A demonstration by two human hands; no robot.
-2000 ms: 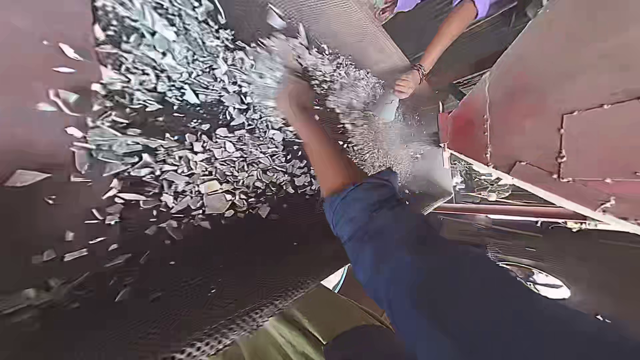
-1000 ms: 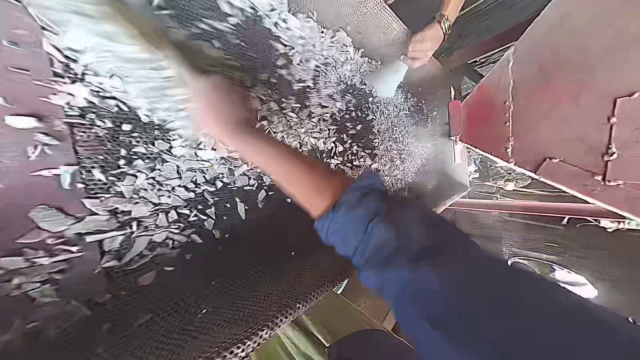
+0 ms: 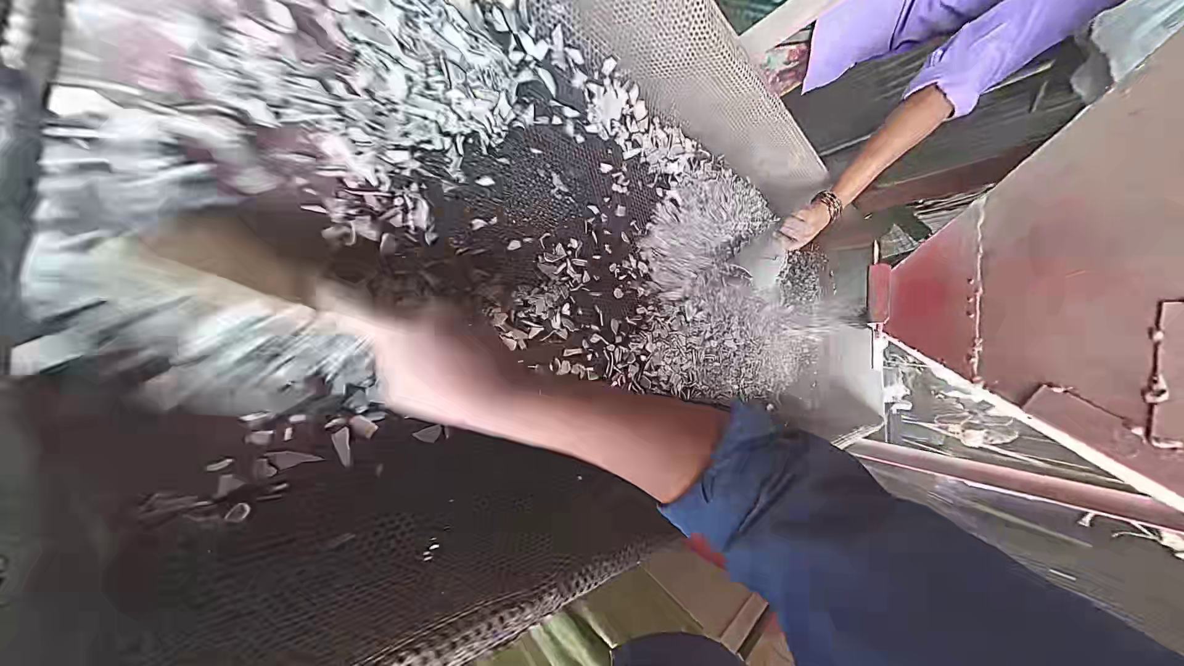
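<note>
My right hand [image 3: 416, 356], strongly blurred, reaches from the lower right over a dark perforated metal trough [image 3: 398, 546]. It grips what looks like a brown tool [image 3: 227, 259], too blurred to name. Pale flat flakes [image 3: 388, 83] lie thickly across the perforated surface beyond the hand, and a streaked mass of them [image 3: 231, 361] surrounds the tool. Finer pale bits [image 3: 731, 324] are heaped toward the trough's right end. My left hand is not in view.
Another person's hand [image 3: 807, 227], below a purple sleeve, holds a pale flat scoop-like piece [image 3: 766, 264] in the finer bits. A perforated metal side [image 3: 689, 74] rises behind. Red-brown metal panels [image 3: 1064, 250] stand at the right, with a red bar [image 3: 1017, 486] below.
In the last second my right hand has swung down across the trough with the brown tool. Flakes near it are streaked with motion. The other person's hand stays by the finer bits.
</note>
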